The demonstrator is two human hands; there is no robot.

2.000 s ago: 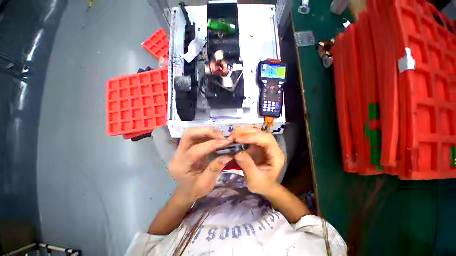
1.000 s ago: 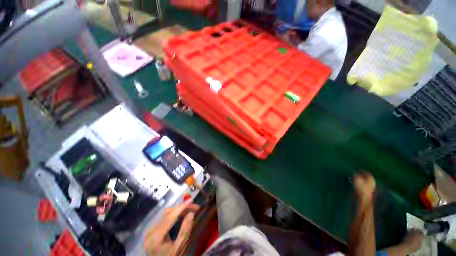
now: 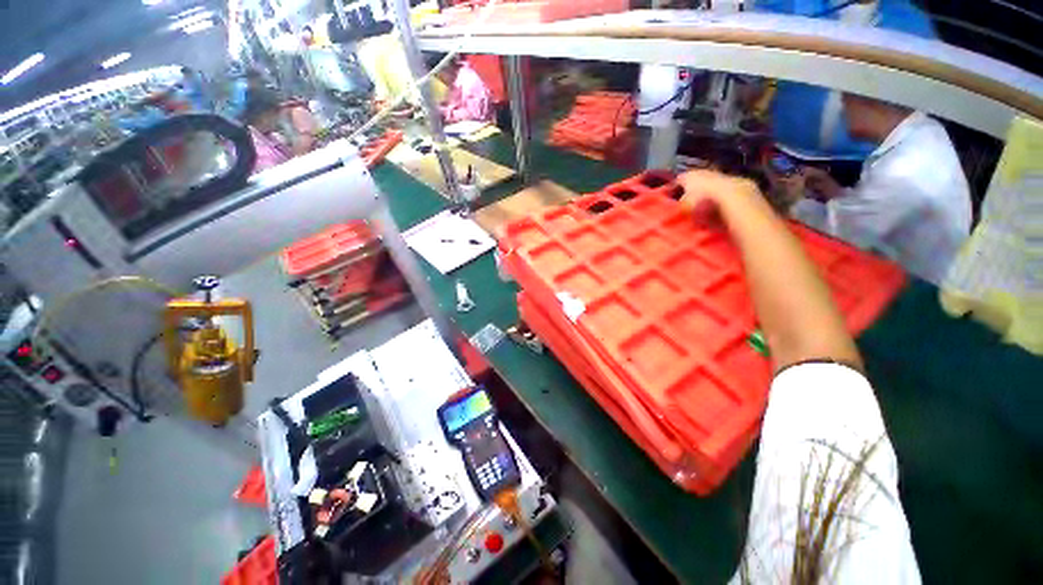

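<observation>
A stack of red component trays [image 3: 641, 309] stands on the green-matted bench. The top tray has a grid of square pockets, and a few pockets at its far edge hold dark units [image 3: 627, 192]. My right hand [image 3: 718, 197] is at the far edge of the top tray, beside these units, with the arm stretched over the tray. Its fingers point down and are partly hidden, so I cannot tell whether they hold anything. My left hand is out of the picture.
The white-topped machine [image 3: 400, 383] at lower left bears a black fixture [image 3: 334, 503] and a handheld terminal [image 3: 478, 440]. A yellow-orange unit [image 3: 212, 371] stands behind it. A person in white [image 3: 909, 189] sits across the bench, under a shelf edge.
The view has swung from the machine to the bench and risen. Both hands were together on a small dark part; now my right hand is at the tray's far edge and my left has left view.
</observation>
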